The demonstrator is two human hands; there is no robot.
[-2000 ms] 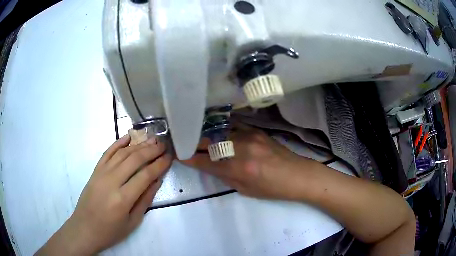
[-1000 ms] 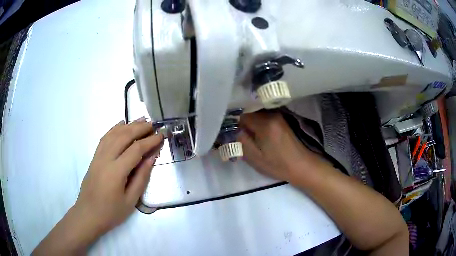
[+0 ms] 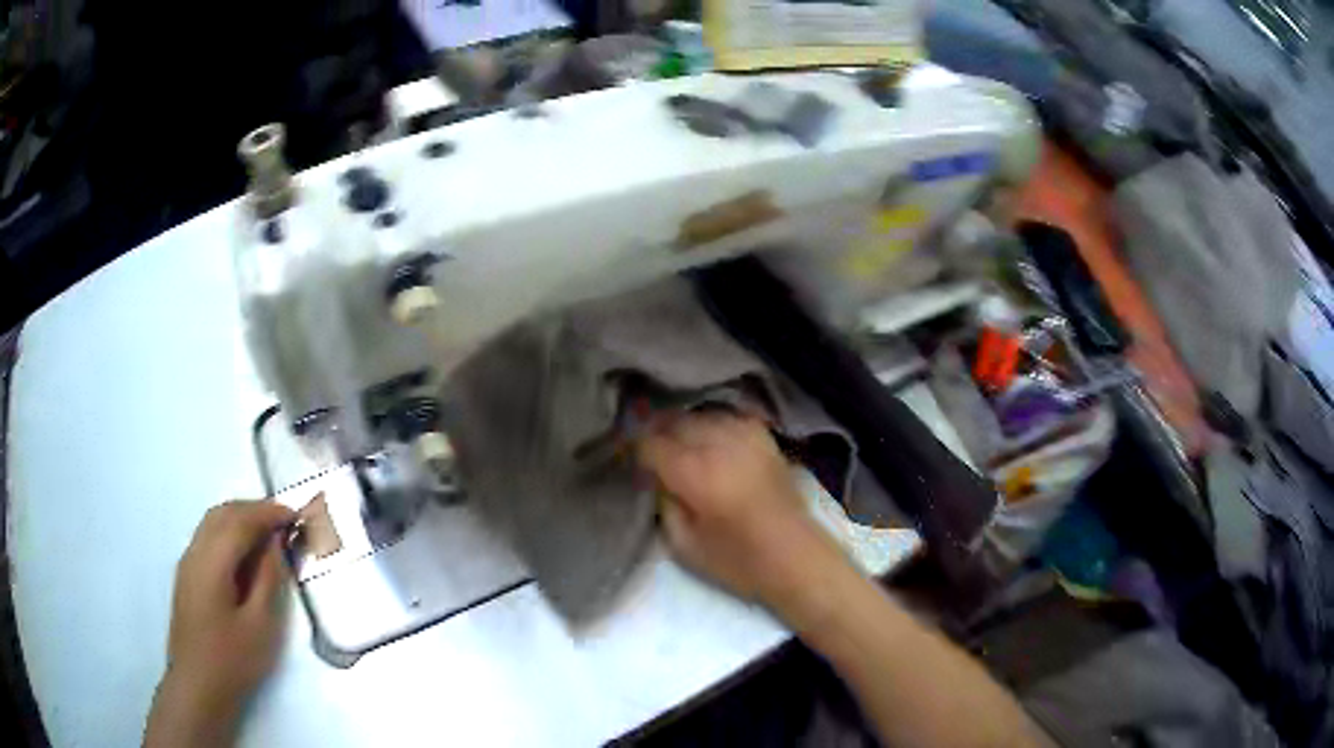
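A grey-brown garment piece [image 3: 571, 439] hangs over the machine bed under the arm, blurred. My right hand [image 3: 717, 490] grips it near a dark edge, right of the needle area. A dark waistband [image 3: 849, 395] runs from under the arm down to the right. My left hand [image 3: 234, 585] is at the left end of the needle plate [image 3: 344, 519], fingertips curled together beside a small tan square [image 3: 316, 529]; whether it holds anything is hard to tell. The presser foot area [image 3: 388, 497] is blurred, and no cloth shows under it.
The white sewing machine arm [image 3: 585, 205] spans the view behind my hands. At right are a small tool tray [image 3: 1024, 417] with orange and purple items, an orange-red surface [image 3: 1075, 219] and grey garments [image 3: 1214, 263]. A yellow-edged box [image 3: 812, 32] stands behind the arm.
The view has shifted, showing more of the machine and the right side. My right hand has drawn the cloth out into view from under the arm. My left hand has moved away from the presser foot.
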